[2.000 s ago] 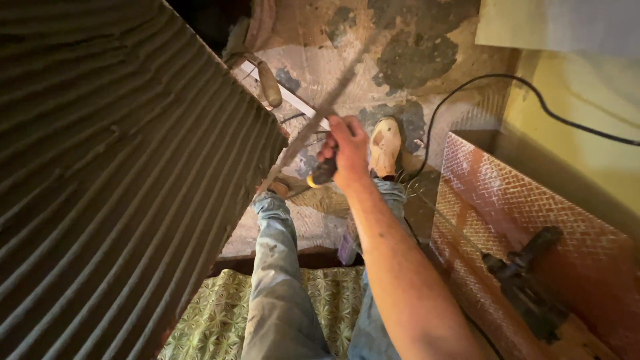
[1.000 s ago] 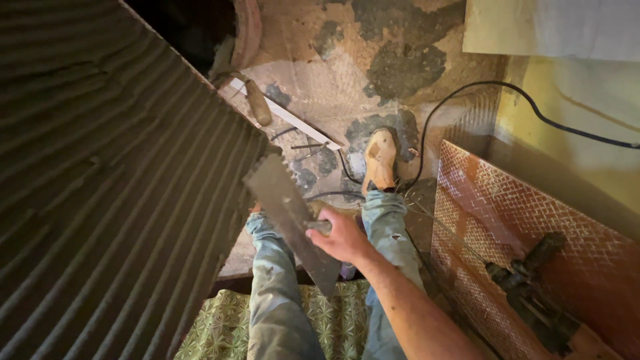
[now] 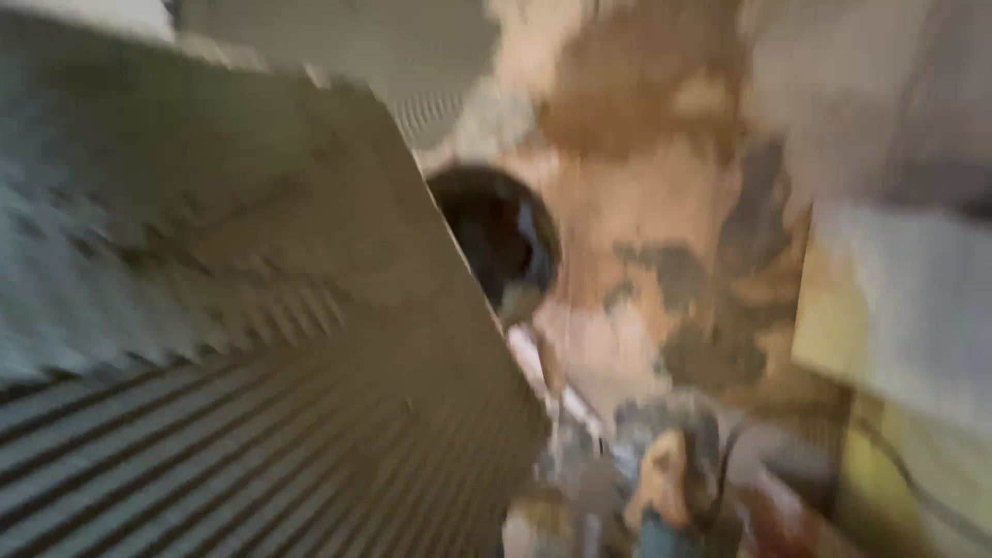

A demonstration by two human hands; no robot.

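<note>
Neither of my hands shows in this blurred view, and the trowel seen earlier is out of sight. A large panel spread with grey-brown adhesive (image 3: 372, 349) fills the left side. Combed ridges run across its lower part, while the upper part looks smoother and uneven. Beyond its right edge is a round dark bucket (image 3: 500, 236), partly hidden by the panel. My shoe (image 3: 663, 477) rests on the floor at the lower right of the panel.
A white strip (image 3: 577, 411) lies on the stained floor (image 3: 620, 209) near a brown handle (image 3: 550, 368). A dark cable (image 3: 907, 473) curves along the lower right, beside a yellow wall (image 3: 883, 504). A pale sheet (image 3: 914, 310) stands at the right.
One second ago my right hand held a notched trowel by the panel's edge; now hand and trowel are out of view. The view has swung up and left, bringing the bucket into sight.
</note>
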